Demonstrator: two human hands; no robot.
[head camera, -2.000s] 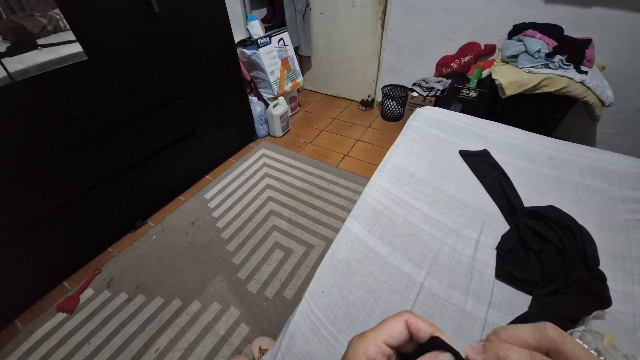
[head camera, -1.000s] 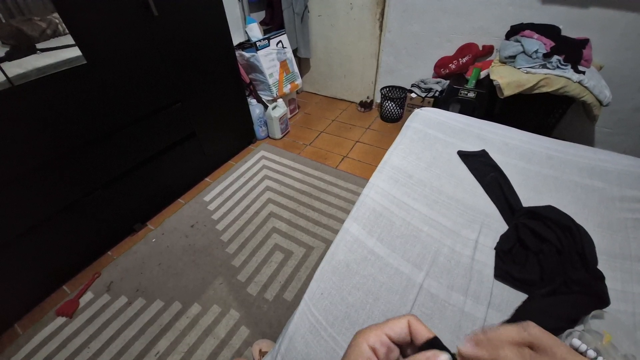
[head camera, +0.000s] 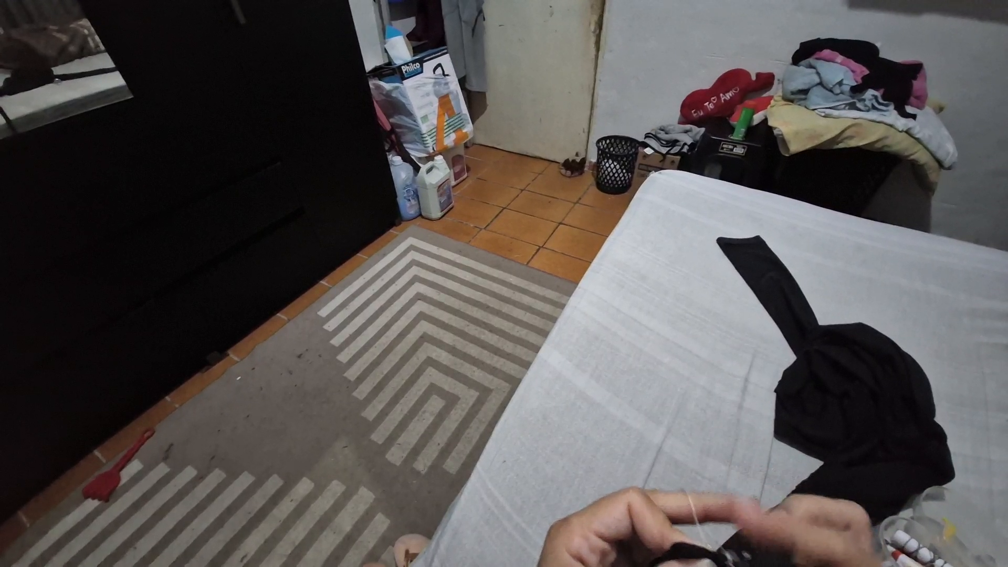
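Observation:
At the bottom of the head view, my left hand (head camera: 610, 529) grips a piece of black fabric (head camera: 683, 554), cut off by the lower edge. A thin pale thread runs up from it beside my fingers. My right hand (head camera: 811, 529), partly blurred, is close against the left, its fingertips over the fabric; what it pinches cannot be made out. Just beyond the hands lies a crumpled black garment (head camera: 854, 394) with one long strip stretched out on the white bed sheet (head camera: 630, 354). A clear container (head camera: 917, 535) with small white items sits right of my right hand.
A striped grey rug (head camera: 276, 394) with a red plastic tool (head camera: 116, 472) lies left of the bed, beside a black wardrobe (head camera: 181, 197). Beyond are jugs (head camera: 435, 189), a box in plastic (head camera: 433, 102), a black mesh basket (head camera: 616, 164) and piled clothes (head camera: 858, 87).
My hands stay low over the bed edge, with the right one shifting its fingers against the left. The thin thread shows only now. The black garment lies as before.

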